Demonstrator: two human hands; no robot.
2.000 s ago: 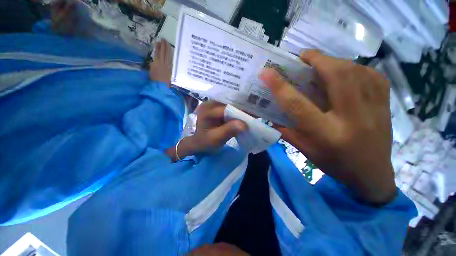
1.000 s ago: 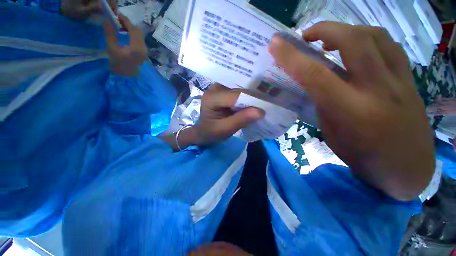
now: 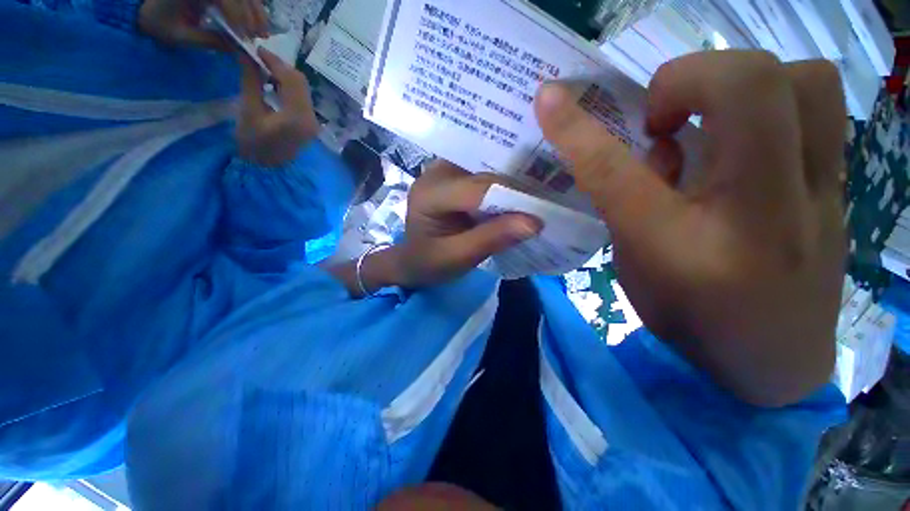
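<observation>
A flat white carton (image 3: 459,85) with rows of dark print and small square codes is held tilted before me, its top cut off by the frame edge. My right hand (image 3: 733,220) is at the carton's right end, thumb on the printed face near the codes, other fingers curled at the edge. My left hand (image 3: 449,230), with a thin pale bracelet, is just below the carton and pinches white label stickers (image 3: 559,235) between thumb and fingers. Whether the left fingertips also touch the carton is hidden.
A person in a blue smock (image 3: 130,200) is close at left, holding a thin white item. White carton stacks (image 3: 788,40) lie at top right. Small white cartons (image 3: 863,344) are at right, above shiny dark plastic (image 3: 858,454). White scraps (image 3: 597,294) litter the green tabletop.
The carton has risen in the view since two seconds ago. My right hand has curled its forefinger more. The neighbour's hands have come into view at upper left with a thin white item.
</observation>
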